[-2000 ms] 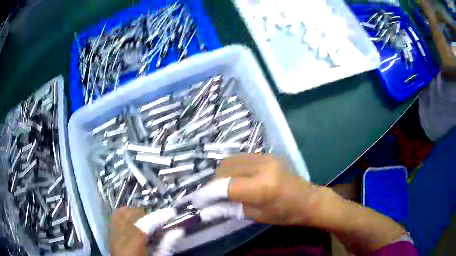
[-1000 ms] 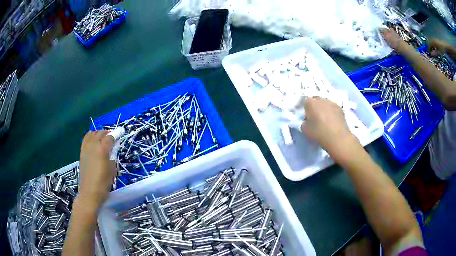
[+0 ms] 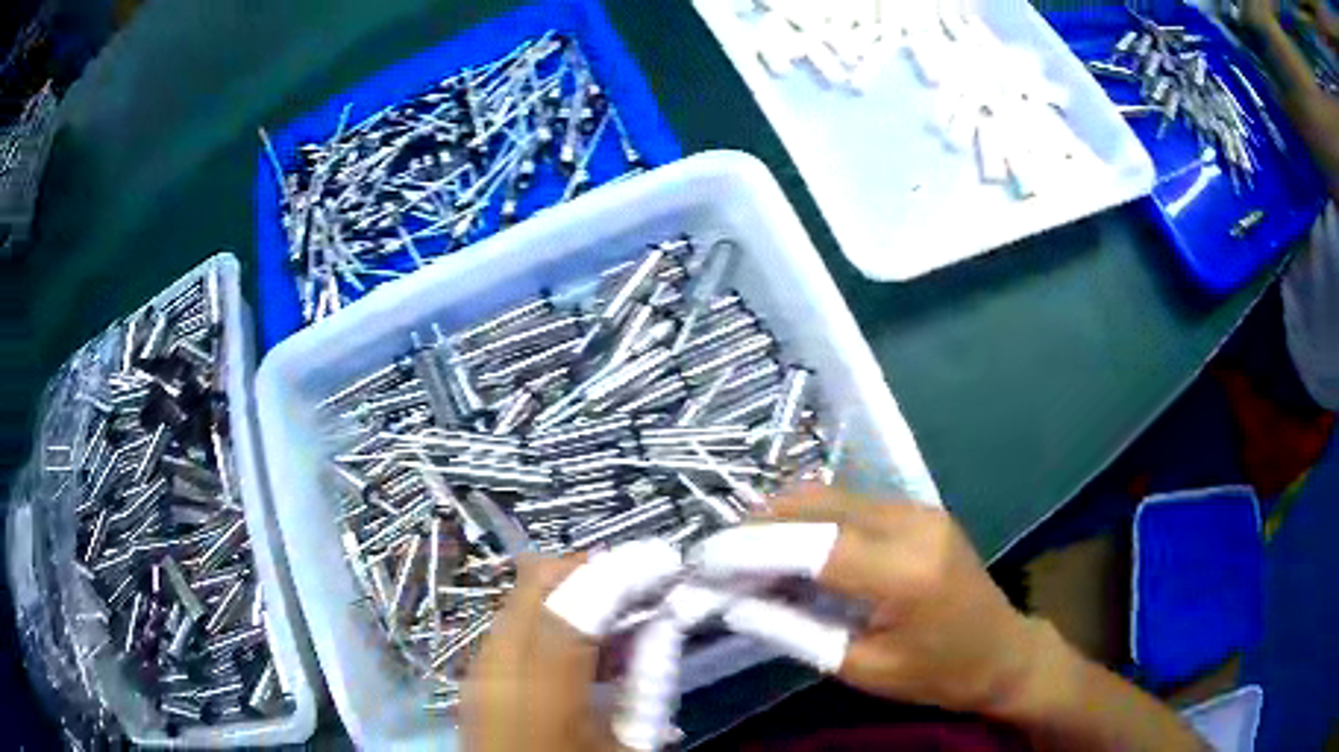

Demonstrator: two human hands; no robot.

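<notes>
My left hand (image 3: 536, 646) and my right hand (image 3: 918, 602) meet over the near edge of the large white tub (image 3: 815, 279). White wraps cover several fingertips. The fingertips are pinched close together. They hide most of what lies between them, and blur makes any small part there hard to tell. The tub holds a heap of silver cylinders (image 3: 588, 426), some with dark ends. Thin rods with dark fittings lie in the blue tray (image 3: 639, 88) behind it. Short white parts (image 3: 1006, 132) lie in the white tray (image 3: 940, 235) at the upper right.
A smaller white tray (image 3: 272, 588) with a crinkled clear liner (image 3: 44, 588) holds silver tubes at left. A neighbour's blue tray (image 3: 1219, 243) with silver pieces stands at far right, beside a person's arm (image 3: 1292, 81). A blue bin (image 3: 1197, 580) is below the table edge.
My left hand has left the blue rod tray and my right hand has left the white parts tray. Both have come together over the tub's near edge. The view has tilted down.
</notes>
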